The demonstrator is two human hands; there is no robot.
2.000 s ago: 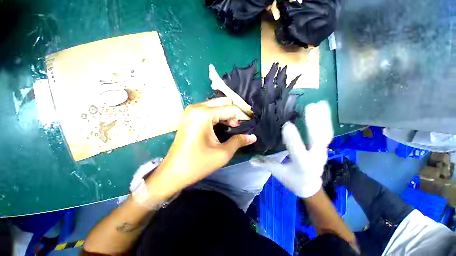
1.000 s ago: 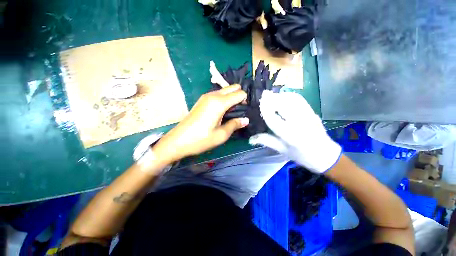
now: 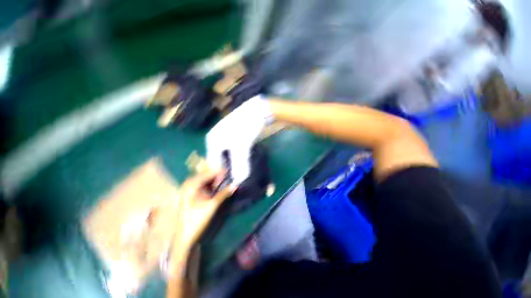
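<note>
The frame is blurred. A black figure subassembly [image 3: 253, 180] with pale ends sticking out is held over the green bench near its front edge. My left hand [image 3: 201, 195], bare, grips it from the left with thumb and fingers. My right hand [image 3: 236, 137], in a white glove, lies over its top with the fingers pointing down onto it, close to my left fingertips. The gloved hand hides part of the clump. The glue board [image 3: 131, 218], tan with a pale patch, lies left of my left hand.
Two black clumps with beige ends [image 3: 189, 105] stand behind my hands on the green bench [image 3: 116, 157]. A white strip [image 3: 75, 122] runs along the bench. A blue crate [image 3: 343, 218] with black contents is below the bench edge at right. Blurred grey surfaces are at the top right.
The view has swung and blurred, so the bench appears tilted. My gloved hand has moved from the clump's right side to over its top. My left hand still grips the clump.
</note>
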